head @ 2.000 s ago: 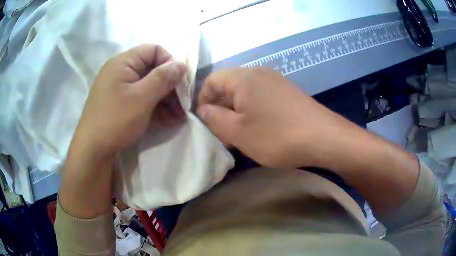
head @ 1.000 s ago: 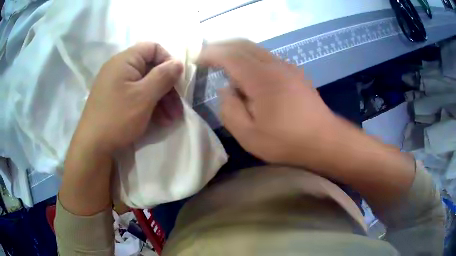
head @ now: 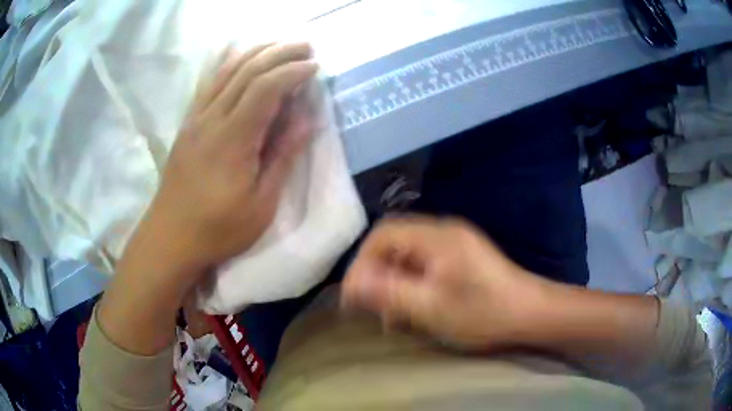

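Note:
The off-white garment (head: 76,152) lies in a heap over the left of the table, and part of it hangs over the front edge below my left hand. My left hand (head: 241,144) lies on the cloth with its fingers bent. Whether it grips a fold cannot be seen. My right hand (head: 433,281) is off the cloth, above my lap, blurred, with its fingers curled. Whether it holds anything small cannot be seen.
A grey ruler band (head: 481,76) runs along the table's front edge. Black-handled scissors (head: 652,22) lie at the upper right. A red basket (head: 235,353) of scraps stands below left. Grey-white cut pieces (head: 698,193) are heaped at the right.
My right hand has moved from beside my left hand down and away from the cloth. My left hand has changed from pinching the cloth edge to lying over the cloth.

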